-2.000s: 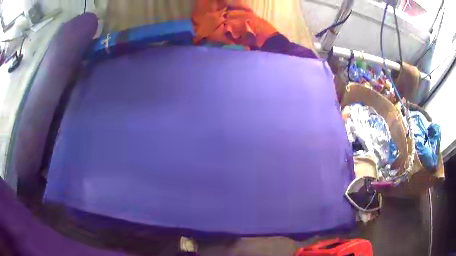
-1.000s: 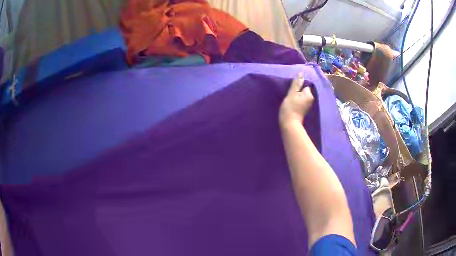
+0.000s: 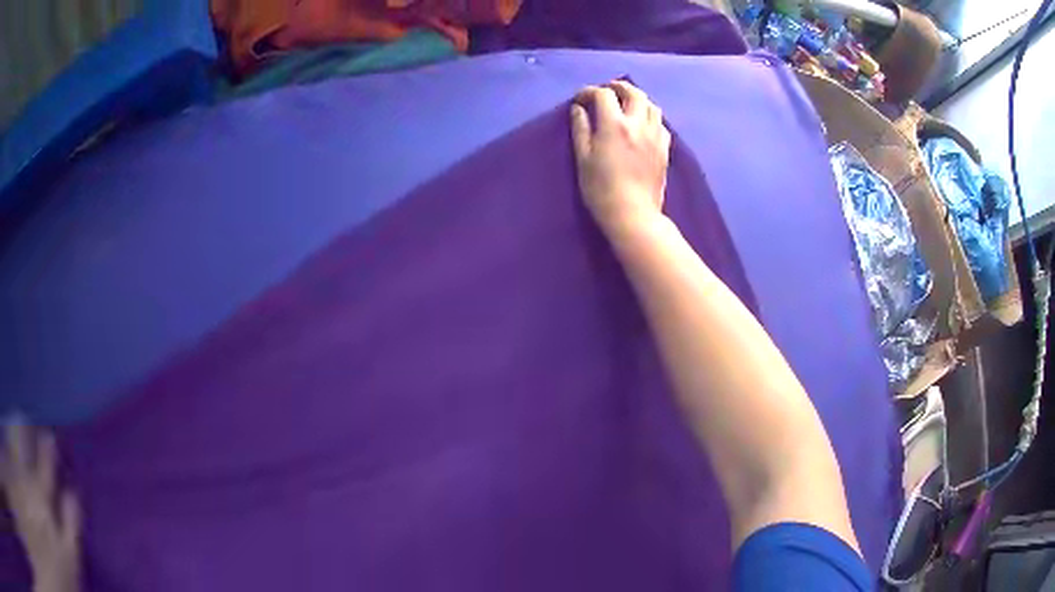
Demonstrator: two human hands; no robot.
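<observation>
A dark purple garment (image 3: 428, 382) lies spread over the blue-violet ironing table cover (image 3: 266, 208). Its far end narrows to a corner near the table's far right. My right hand (image 3: 622, 150) lies on that corner, fingers bent over the cloth edge; whether it grips the cloth is unclear. My left hand (image 3: 41, 497) is blurred at the lower left edge, fingers apart, by the garment's left side. The near part of the garment is cut off by the picture's lower edge.
The steam iron (image 3: 920, 532), with a magenta handle, is at the lower right, beside the table. A cardboard box (image 3: 926, 185) with plastic wrap stands to the right. An orange-red cloth (image 3: 336, 29), a dark purple cloth (image 3: 625, 26) and a blue bundle (image 3: 110, 93) lie along the far edge.
From a bare cover, the garment has come onto the table. My right hand has moved left and farther up with its corner and now rests lower on it. My left hand has come into view.
</observation>
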